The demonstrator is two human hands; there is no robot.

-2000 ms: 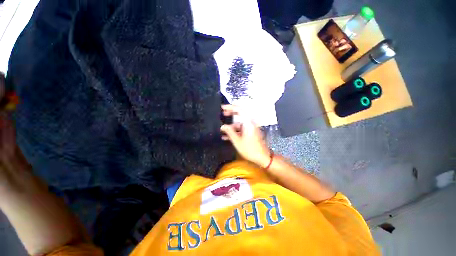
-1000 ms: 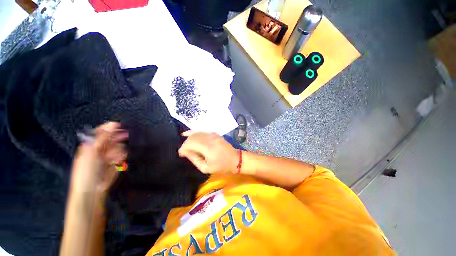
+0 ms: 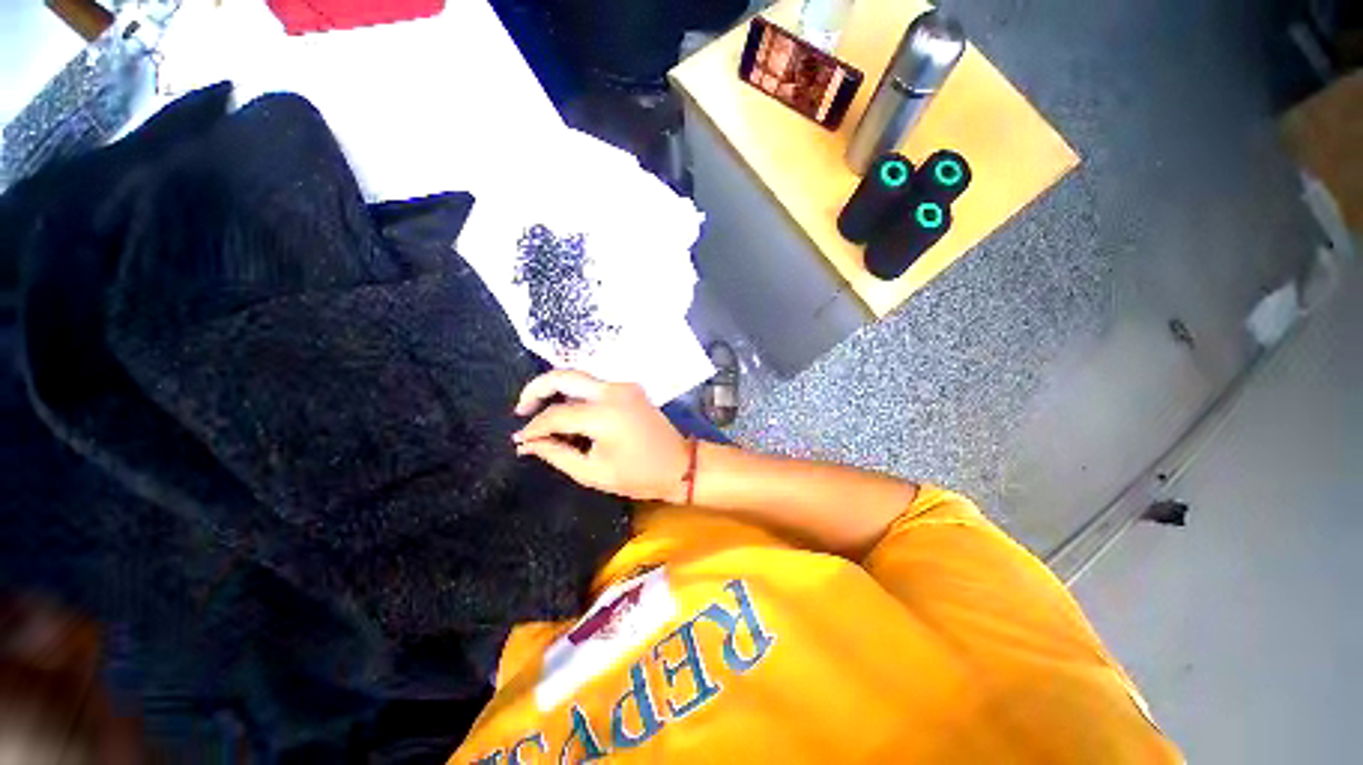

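A large charcoal-black textured garment (image 3: 299, 359) lies over the table edge and lap. My right hand (image 3: 606, 437), with a red cord at the wrist, holds the garment's right edge between bent thumb and fingers. Anything small at the fingertips cannot be made out. My left hand (image 3: 53, 695) is a brown blur cut off at the lower left corner; its fingers and any needle or thread are not readable. A pile of tiny black pieces (image 3: 561, 292) lies on a ragged white sheet (image 3: 643, 239) just beyond my right hand.
A wood-topped stand (image 3: 1009, 150) at the upper right holds black spools (image 3: 907, 236) with green-ringed ends, a metal flask (image 3: 907, 93), a phone (image 3: 800, 75) and a clear bottle (image 3: 822, 21). A red tray (image 3: 351, 12) is at the top, on the white table.
The view turned between the two earlier frames. My left hand then passed over the garment and has since moved down to the lower left corner. My right hand stays at the garment's edge.
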